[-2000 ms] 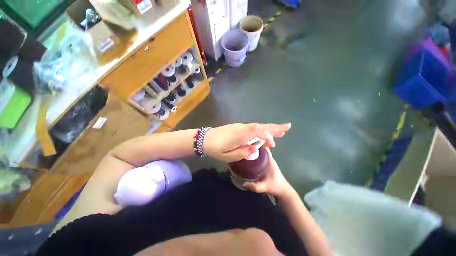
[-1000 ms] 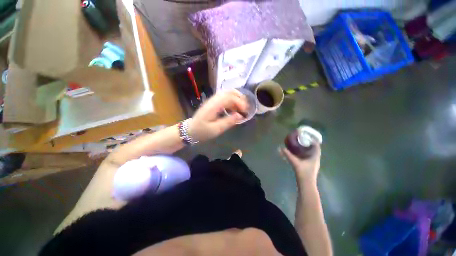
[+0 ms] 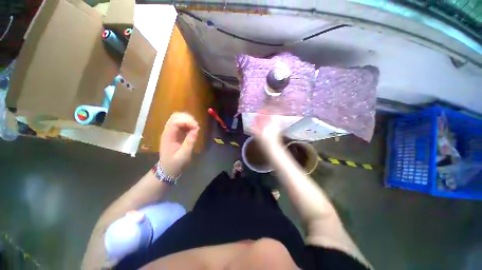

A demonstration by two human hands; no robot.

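A dark, round drink bottle with a pale top (image 3: 278, 78) stands on the purple-patterned cover. My right hand (image 3: 267, 128) is below it, apart from it, over the cover's front edge; it is motion-blurred, so its fingers and any contents are unclear. My left hand (image 3: 179, 138) is raised beside the wooden cabinet with its fingers curled; whether something small is inside cannot be told. A pale purple tumbler (image 3: 129, 234) is tucked under my left forearm. Two round buckets stand on the floor, one with a pale rim (image 3: 246, 161) and one with a cream rim (image 3: 315, 162), partly hidden by my right forearm.
The purple-patterned cover (image 3: 343, 95) lies over a white cabinet against the wall. A blue crate (image 3: 409, 153) with items in it is at the right. An open carton (image 3: 58, 68) with thread cones sits on the wooden cabinet (image 3: 182, 79) at the left. Yellow-black tape marks the floor.
The dark bottle has gone from my right hand onto the purple cover. My right hand has moved forward and left. My left hand has drawn back to the left, away from the buckets.
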